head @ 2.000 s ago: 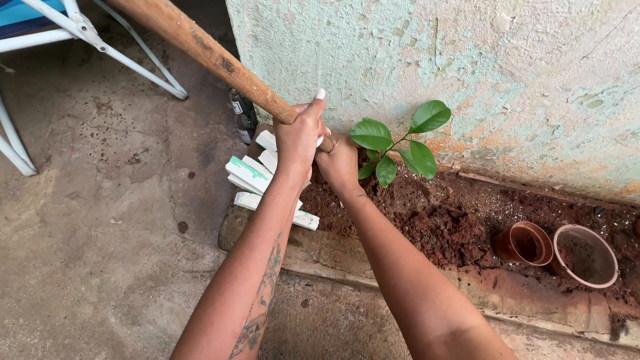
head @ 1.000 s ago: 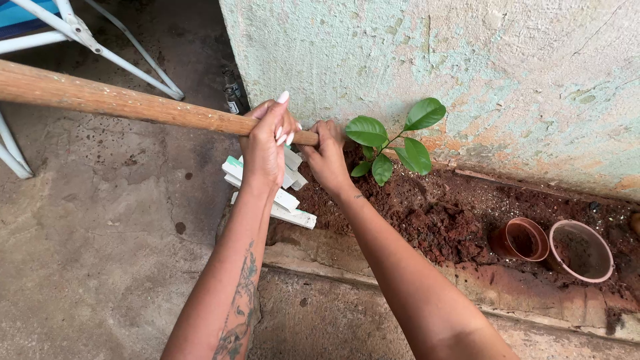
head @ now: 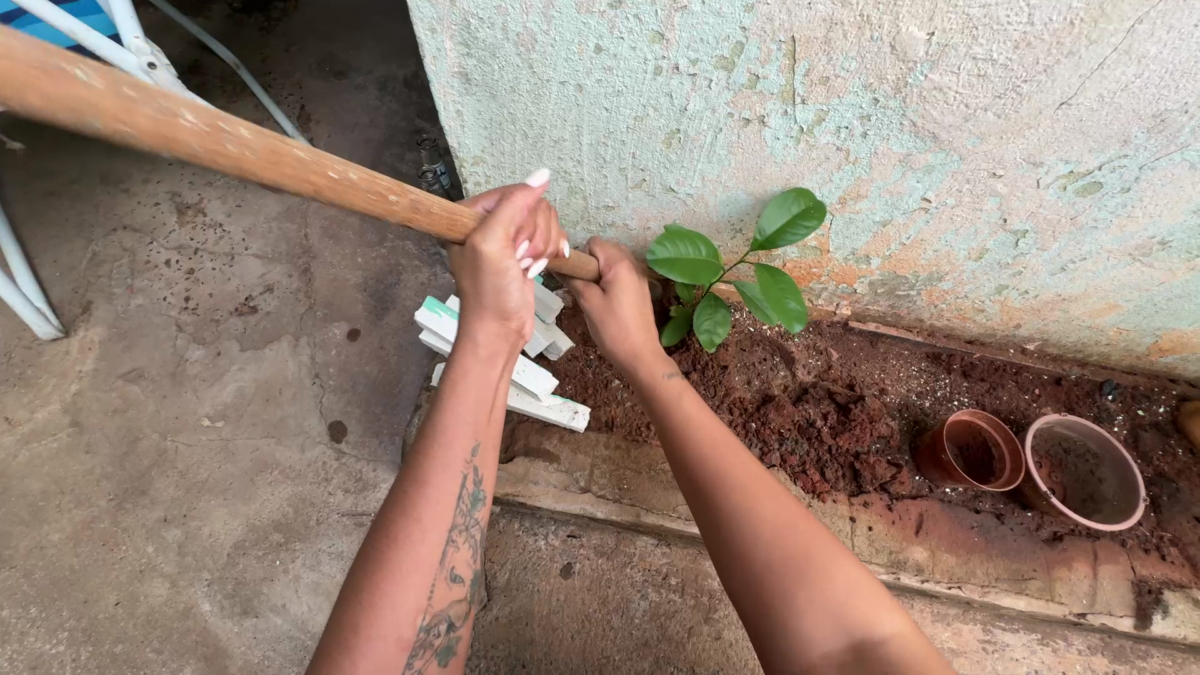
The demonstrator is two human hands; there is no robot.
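Note:
A thick wooden pole [head: 253,155] slants from the upper left down toward the soil bed, its tool head, if any, not visible. My left hand [head: 506,244] is wrapped around it near its lower part, thumb raised. Farther down, my right hand [head: 614,291] grips the pole close to its end, beside a small leafy green plant [head: 727,272]. The plant stands in reddish-brown soil [head: 816,422] against the wall. White painted strips [head: 548,409] lie stacked under and beside my left wrist, at the bed's left end.
A peeling pale green wall [head: 656,112] rises behind the bed. Two plastic pots, one brown [head: 975,450] and one with a pinkish rim [head: 1136,459], sit at the right. A concrete curb [head: 600,487] edges the soil. White chair legs [head: 19,281] and glass bottles [head: 431,164] are at the left.
The pole's upper part swung lower toward the left, then rose somewhat again. Both hands have stayed closed on it, near the plant.

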